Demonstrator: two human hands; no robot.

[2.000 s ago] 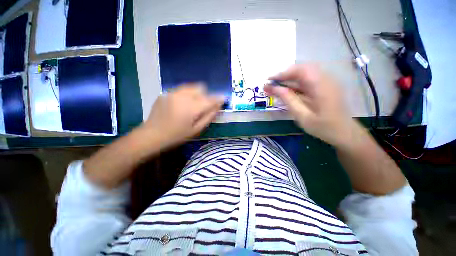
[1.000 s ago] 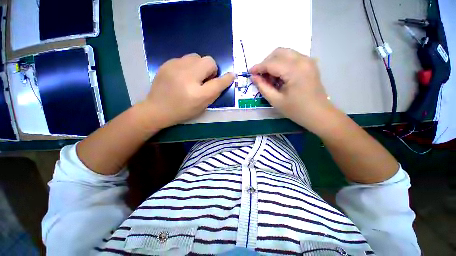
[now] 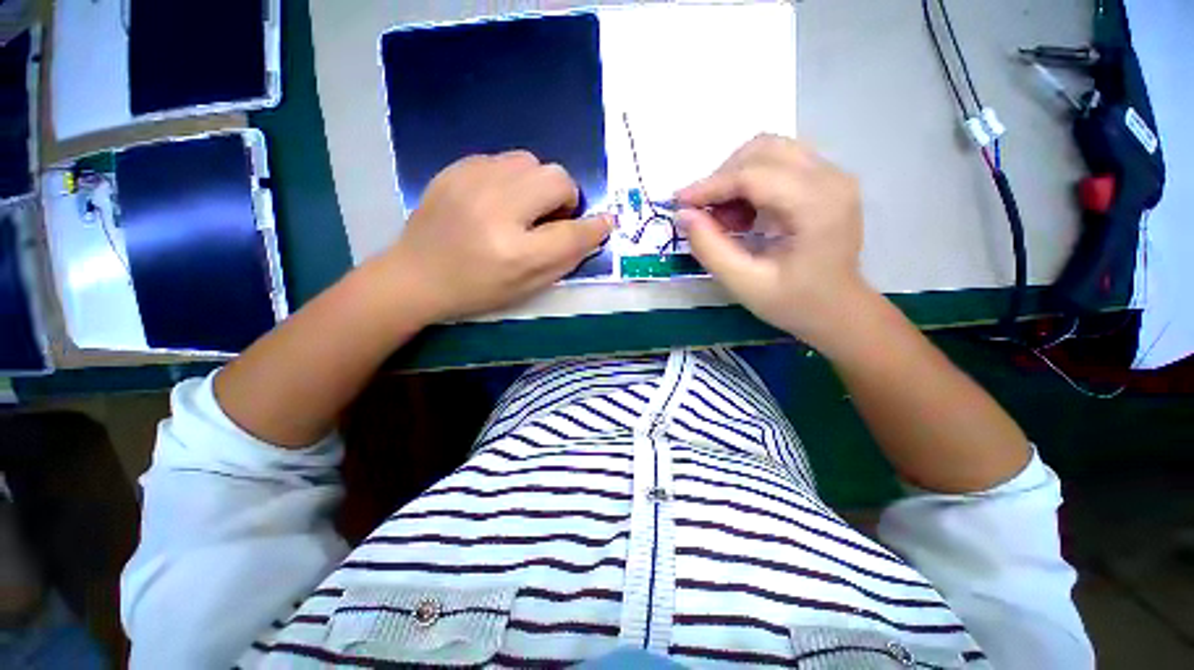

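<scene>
A tablet assembly lies flat on the mat, with a dark shiny panel on its left half and a white plate on its right half. A green circuit board shows at its near edge, with thin dark lead wires above it. My left hand rests over the dark panel, its index fingertip at the panel's boundary beside the wires. My right hand pinches something thin and dark, too small to name, at the wires. Its fingers hide part of the board.
A soldering gun lies at the right edge of the mat, with a thick black cord and white connector beside it. Other tablet assemblies lie at the left. White paper is at the far right.
Since two seconds ago my hands have come together over the wires, my left fingertip moving right to the panel boundary. In the last second my right fingertips have shifted slightly right, off my left fingertip.
</scene>
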